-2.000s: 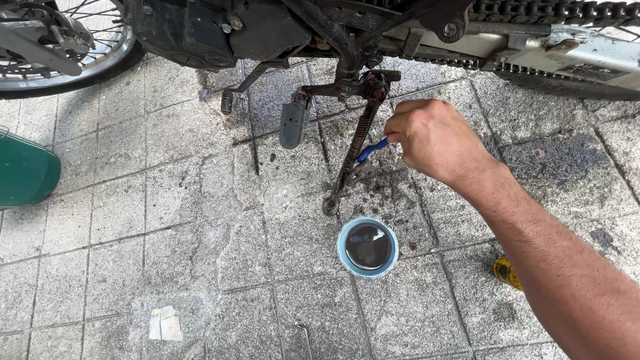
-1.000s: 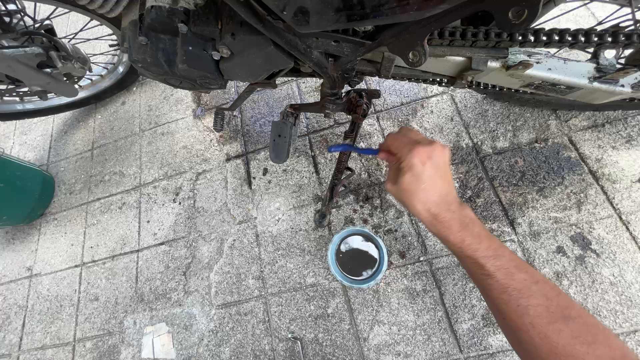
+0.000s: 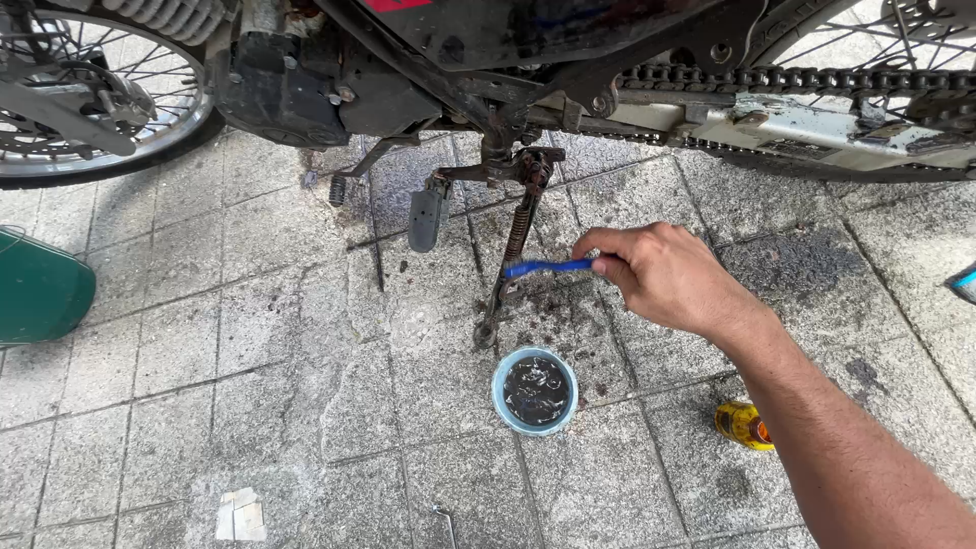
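Note:
My right hand (image 3: 667, 274) pinches the handle of a blue brush (image 3: 553, 266), which looks like a toothbrush. Its head lies over the motorcycle's side stand (image 3: 496, 305), just below the rusty coil spring (image 3: 518, 229); whether the bristles touch the metal cannot be told. Beneath the stand's foot, a light blue round bowl (image 3: 573, 396) holds dark liquid with pale streaks on its surface. The rubber-covered footpeg (image 3: 428, 219) hangs left of the spring. My left hand is out of view.
Overhead run the engine (image 3: 282, 91), the drive chain (image 3: 762, 79) and the swingarm (image 3: 823, 126). A green bucket (image 3: 46, 290) stands at the left. A yellow bottle (image 3: 740, 425) is partly behind my forearm. A metal rod-like tool (image 3: 447, 524) lies on the paving at the bottom.
The brush has moved from the stand's lower part, up to beside the spring, then back down a little. The liquid's surface now shows streaks. The view has shifted.

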